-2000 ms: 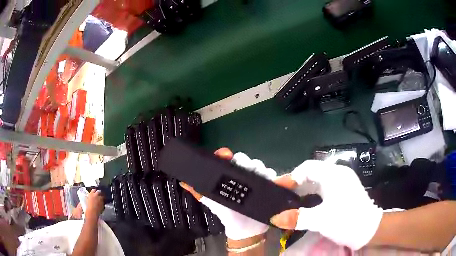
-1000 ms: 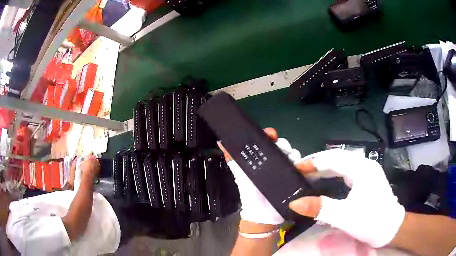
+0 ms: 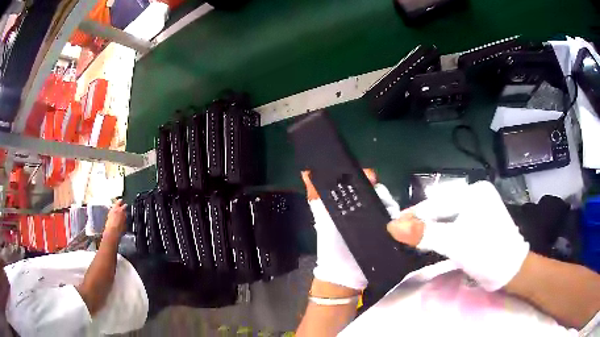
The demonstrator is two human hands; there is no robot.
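A long black unit (image 3: 355, 197) with a small block of pale keypad marks stands tilted in front of me, its top end pointing up and left. My left hand (image 3: 339, 240), in a white glove with bare fingertips, is closed around the unit from behind and below. My right hand (image 3: 470, 233), gloved the same way, is at the unit's lower right side, its bare thumb by the unit's edge. Whether its fingers grip the unit is hard to tell. The unit's lower end is partly hidden near my clothing.
Two rows of black units (image 3: 197, 227) stand at left on the green bench. A pale metal rail (image 3: 322, 97) crosses it. A screen unit (image 3: 533, 148) lies on white paper at right, near a cord loop. A coworker (image 3: 79, 289) sits lower left. A blue crate (image 3: 591, 230) shows at the right edge.
The held unit has turned from lying slanted to standing more upright. My right thumb has moved up from its lower end along its edge. The coworker's arm has shifted.
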